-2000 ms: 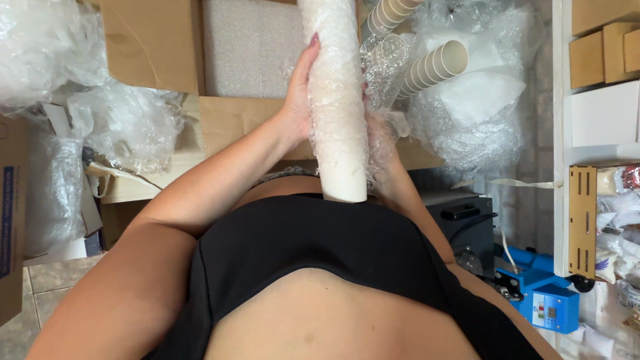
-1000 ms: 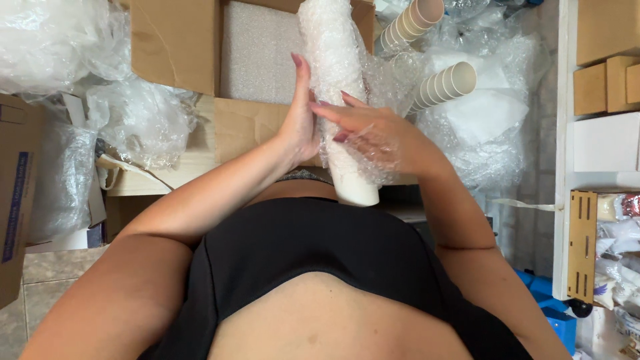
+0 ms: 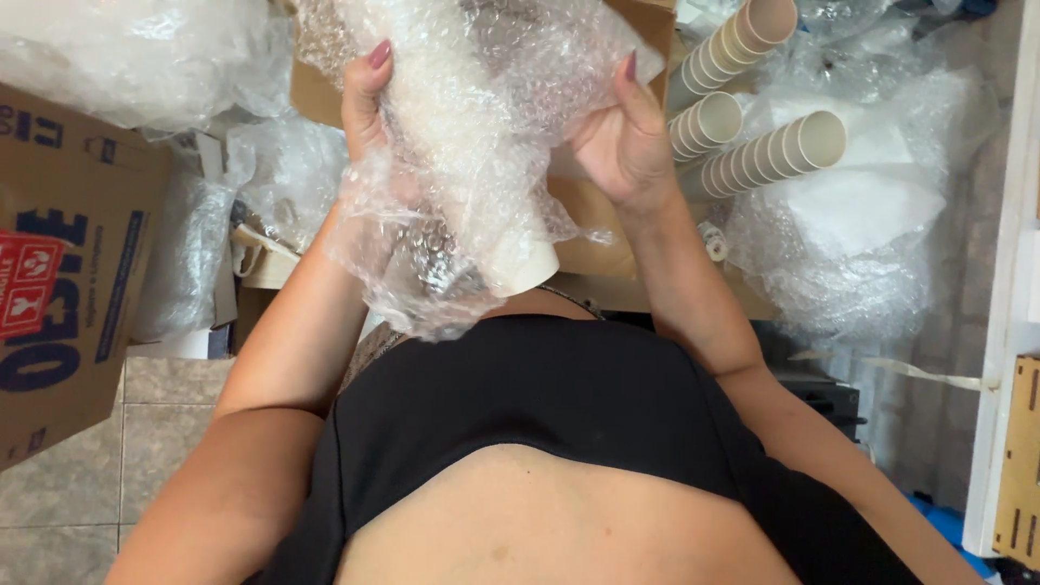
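Observation:
A long stack of white cups [image 3: 532,264] lies at a slant in front of my chest, its lower end bare and the rest covered by bubble wrap [image 3: 520,122]. My left hand [image 3: 370,122] is at the left side of the stack, thumb up and on the wrap, its other fingers hidden behind the plastic. On the right, my right hand [image 3: 626,138] holds a spread-out part of the wrap, thumb up, apart from the cups. A loose flap of wrap hangs below my left hand, over the forearm.
Behind the wrap is an open cardboard box [image 3: 321,93]. Several stacks of cups [image 3: 772,154] stand at the right beside a large bubble-wrapped bundle [image 3: 853,219]. A printed carton [image 3: 73,268] is at the left. A white shelf edge [image 3: 1007,268] runs down the right side.
My right hand has moved off the front of the stack to the right. The wrap, close around the stack before, is now spread wide between my hands.

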